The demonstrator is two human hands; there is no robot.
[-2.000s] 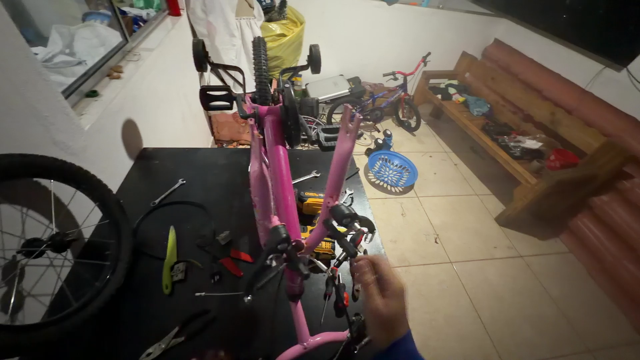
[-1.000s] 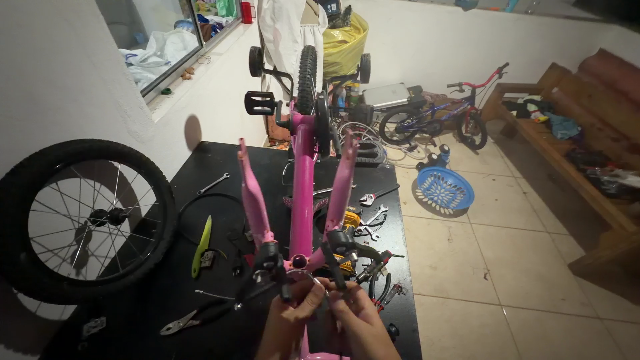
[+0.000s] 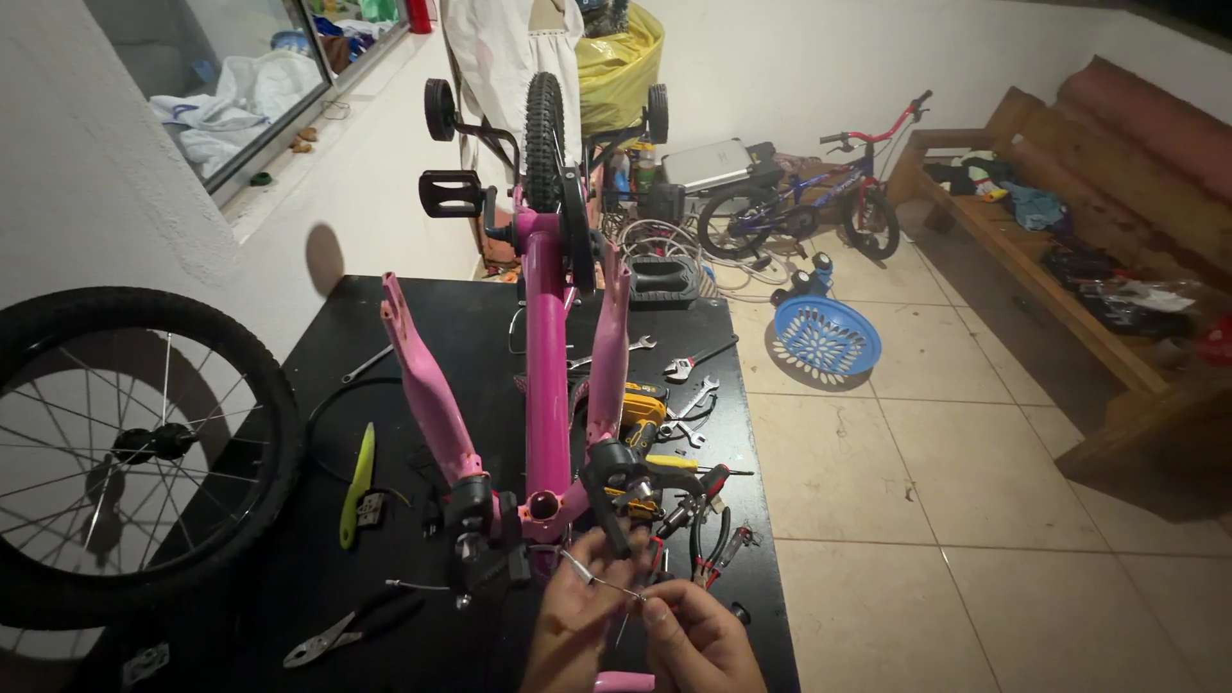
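Note:
An upside-down pink bicycle frame (image 3: 547,375) stands on the black table, its fork (image 3: 428,404) toward me, with black brake arms (image 3: 616,474) at the fork. Just below the right brake arm, my left hand (image 3: 587,606) holds a thin brake cable (image 3: 616,586) near its silvery sleeve. My right hand (image 3: 698,635) pinches the cable's end between thumb and fingertips. Pliers (image 3: 332,637) lie left of my hands; a yellow-handled screwdriver (image 3: 674,463), cutting pliers (image 3: 710,549) and a yellow power tool (image 3: 640,409) lie to their right.
A loose wheel (image 3: 274,423) leans at the left. Wrenches (image 3: 698,397), an adjustable wrench (image 3: 681,368) and a green-handled tool (image 3: 361,481) lie on the table (image 3: 260,568). On the floor are a blue basket (image 3: 828,332), a small bicycle (image 3: 799,207) and a wooden bench (image 3: 1020,260).
Two seconds ago one hand showed at the right brake arm; now both hands are together below it on the cable. The view has shifted, so the bicycle appears farther right than in the oldest frame.

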